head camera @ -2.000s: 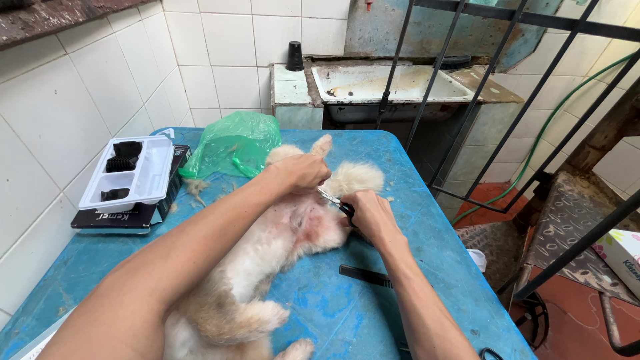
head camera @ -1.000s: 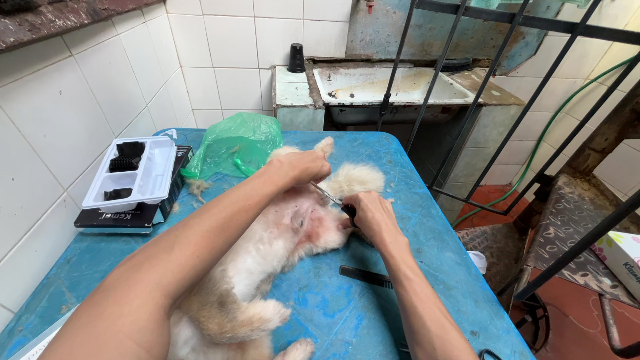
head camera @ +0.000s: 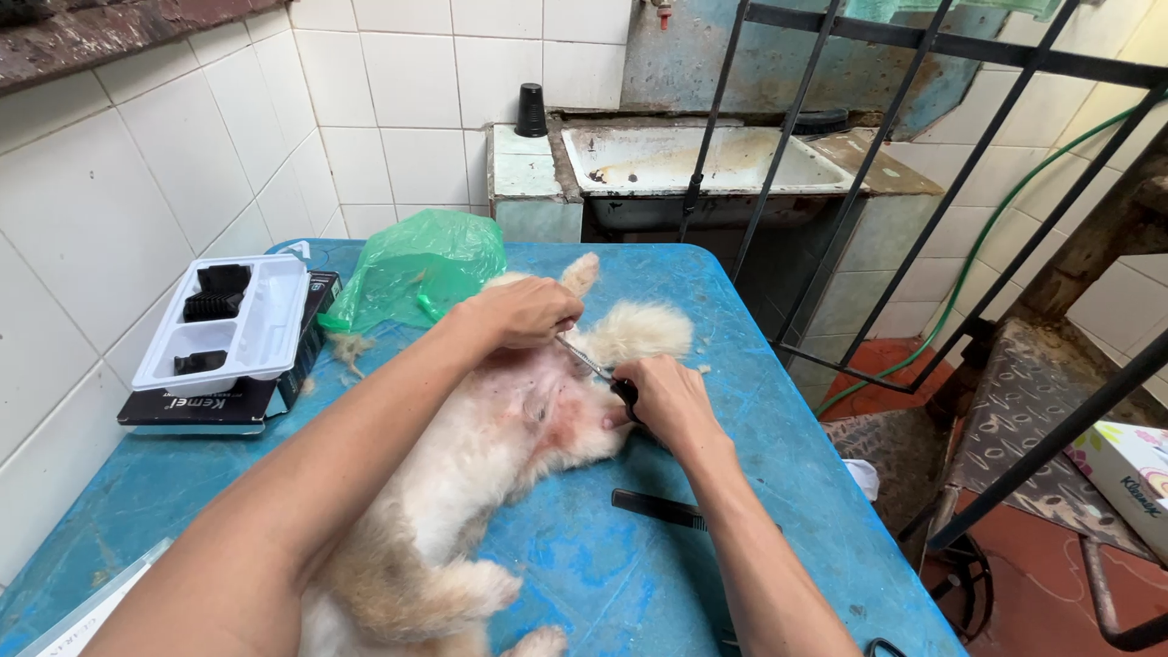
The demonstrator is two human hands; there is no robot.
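A light-furred animal (head camera: 456, 474), apparently a dog, lies belly up on the blue table (head camera: 620, 566), its bare pink groin showing and its head out of view. My left hand (head camera: 525, 313) is closed at the rear end by a hind leg, seemingly pinching fur or skin; what lies under its fingers is hidden. My right hand (head camera: 671, 401) holds a pair of scissors (head camera: 589, 358) by black handles, blades pointing up-left to my left fingertips. Beyond my hands lies the fluffy tail (head camera: 643, 330). A black comb (head camera: 657, 506) rests on the table beside my right forearm.
At the left, a white plastic tray (head camera: 274, 310) with black clipper guards sits on a Kemei box (head camera: 196, 415). A green plastic bag (head camera: 429, 260) lies at the back. Beyond are a stained sink (head camera: 712, 160), a black cup (head camera: 531, 111) and, rightward, a black metal grille (head camera: 876, 137).
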